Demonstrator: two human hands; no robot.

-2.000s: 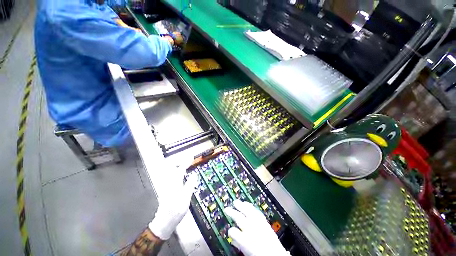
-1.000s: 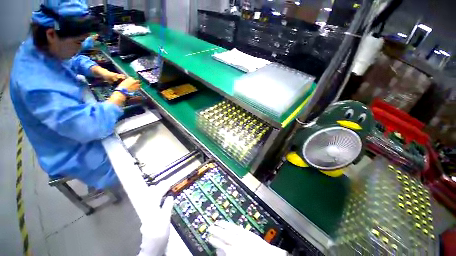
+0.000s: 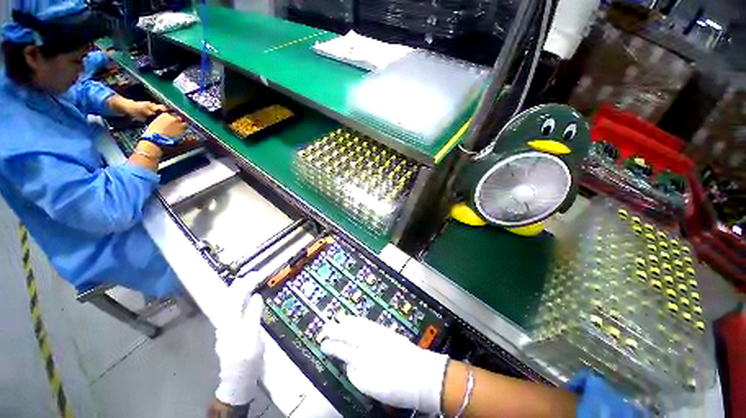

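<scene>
A black carrier [image 3: 307, 357] lies on the conveyor in front of me, with orange-brown clamps at its far and right sides. It holds a circuit board panel [image 3: 335, 282] with green strips crowded with small parts. My left hand [image 3: 240, 343], in a white glove, is at the carrier's left edge; whether it grips the edge cannot be told. My right hand [image 3: 384, 359], in a white glove, is over the near part of the panel with its fingertips down at the parts. Its fingertips are too small and blurred to tell whether they hold a part.
Blister trays with yellow-topped parts stand under the shelf [image 3: 356, 175] and at the right [image 3: 630, 302]. A penguin-shaped fan [image 3: 523, 175] stands on the green mat. A component bin [image 3: 262, 121], empty trays [image 3: 417, 94] and red crates [image 3: 642, 151] are beyond. A person in blue [image 3: 74, 180] works at the left.
The view has turned, so the carrier and bench appear shifted left and up. My right hand has stayed over the board, and its wrist and forearm now show. My left hand stays by the carrier.
</scene>
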